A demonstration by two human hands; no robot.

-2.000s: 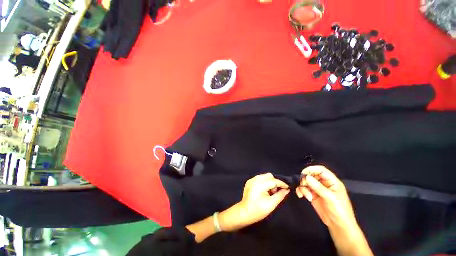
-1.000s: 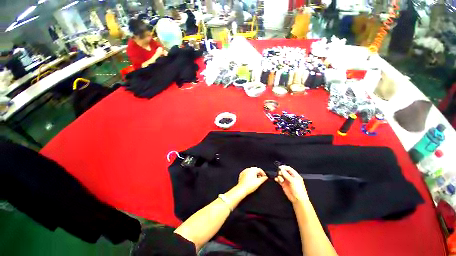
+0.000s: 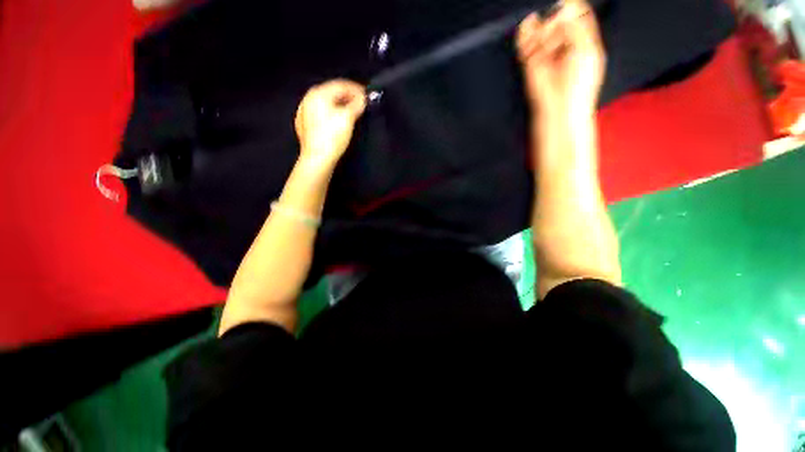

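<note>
The dark coat (image 3: 256,106) lies spread on the table. My left hand (image 3: 331,115) pinches its front edge beside a shiny round coat button (image 3: 375,95). Another coat button (image 3: 381,42) shows a little above it. My right hand (image 3: 562,53) is raised at the upper right, away from the left, with its fingers curled together and blurred. No needle or thread can be made out between them. A pale hanger hook (image 3: 109,181) and a dark neck label (image 3: 157,170) show at the collar.
The red cloth (image 3: 53,247) covers the table left of the coat and shows again at the right. The green floor (image 3: 697,256) is at the right and lower left. Dark cloth (image 3: 79,366) hangs at the table's left edge. My dark-clothed body fills the bottom.
The view has tilted down, so the white bowl, button pile and other person are out of it. My right hand has moved away from my left, outward to the right; my left still pinches the coat.
</note>
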